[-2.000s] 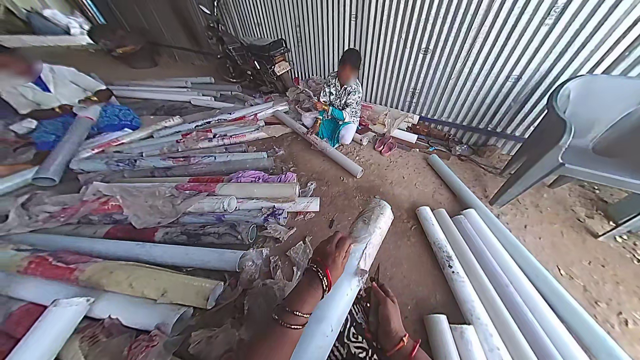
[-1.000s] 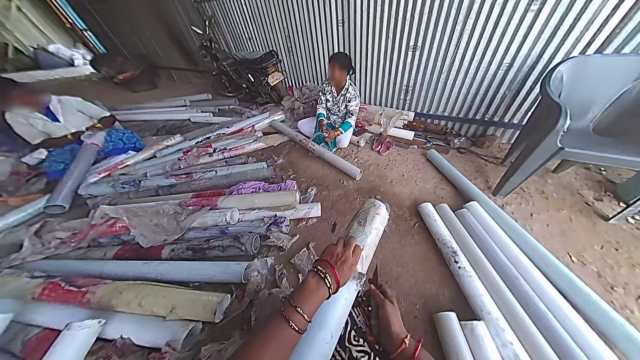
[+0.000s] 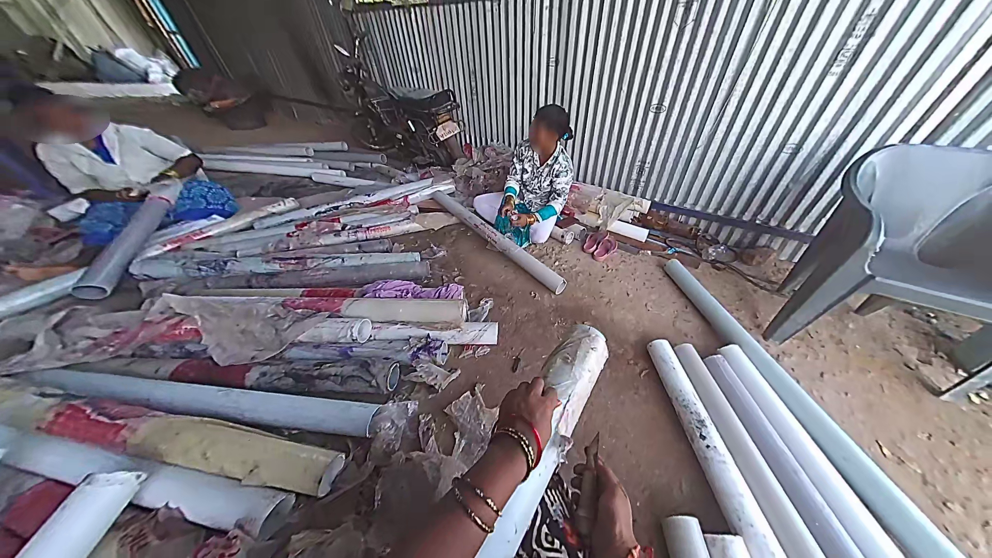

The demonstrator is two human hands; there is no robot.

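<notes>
A pale plastic pipe (image 3: 518,496) slants away from me, its far end covered in a dirty, torn plastic wrapping (image 3: 577,372). My left hand (image 3: 529,407) rests on the pipe at the wrapping's near edge, its fingers curled over the surface and gripping it. Just right of the pipe, my right hand (image 3: 604,508) is closed around a slim pointed tool, perhaps a knife (image 3: 592,457), with its tip upward. Patterned black and white cloth (image 3: 554,515) shows between the pipe and my right hand.
Wrapped and bare pipes (image 3: 209,399) lie in rows at left; several white pipes (image 3: 763,457) lie at right. Two people sit on the ground beyond, one holding a grey pipe (image 3: 124,240). A grey plastic chair (image 3: 891,225) stands at right, a motorcycle (image 3: 411,116) by the corrugated wall.
My left hand stays on the pipe near the torn wrapping, and my right hand remains beside it. The seated person by the wall has raised their head since the earliest frame.
</notes>
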